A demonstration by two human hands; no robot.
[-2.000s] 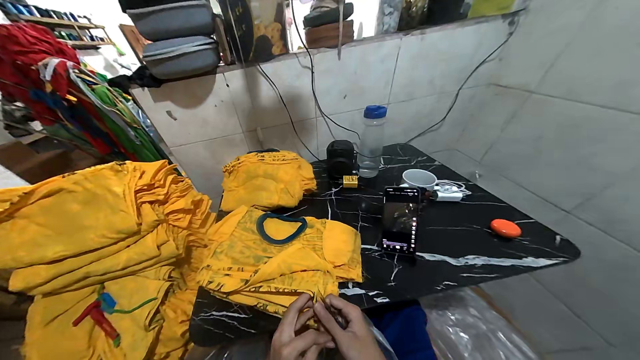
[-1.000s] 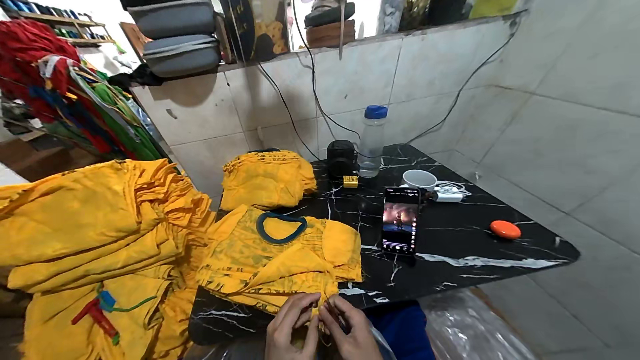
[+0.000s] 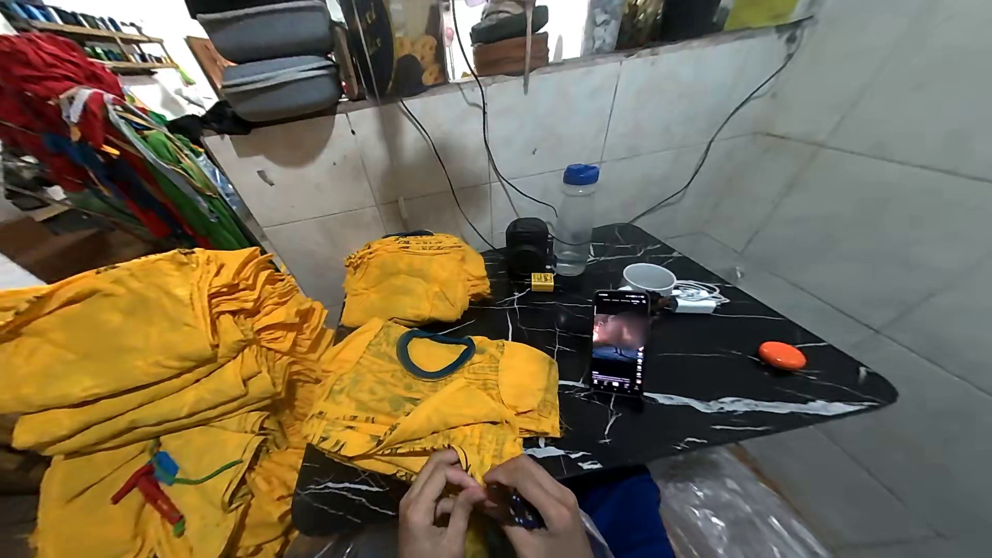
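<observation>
A yellow patterned shirt [image 3: 465,387] with a dark blue neckband [image 3: 436,373] lies on the black marbled table, its lower edge reaching toward me. My left hand [image 3: 440,504] pinches the cloth at that edge between thumb and fingers. Close beside it, my right hand [image 3: 539,508] also grips the cloth, with something small and dark under its fingers that I cannot make out. The fingertips of both hands nearly meet. Behind the shirt sits a folded stack of yellow garments [image 3: 415,279].
A large yellow garment pile [image 3: 124,333] stands left, with a red tool [image 3: 155,496] on it. The table [image 3: 721,380] holds a propped phone [image 3: 618,341], white cup [image 3: 649,277], charger [image 3: 695,304], orange object [image 3: 782,356], water bottle [image 3: 574,221], black device [image 3: 528,246] and small yellow box [image 3: 542,282].
My fingers have shifted slightly at the shirt's lower edge, and a dark patch now shows under my right hand. The picture on the phone screen has changed.
</observation>
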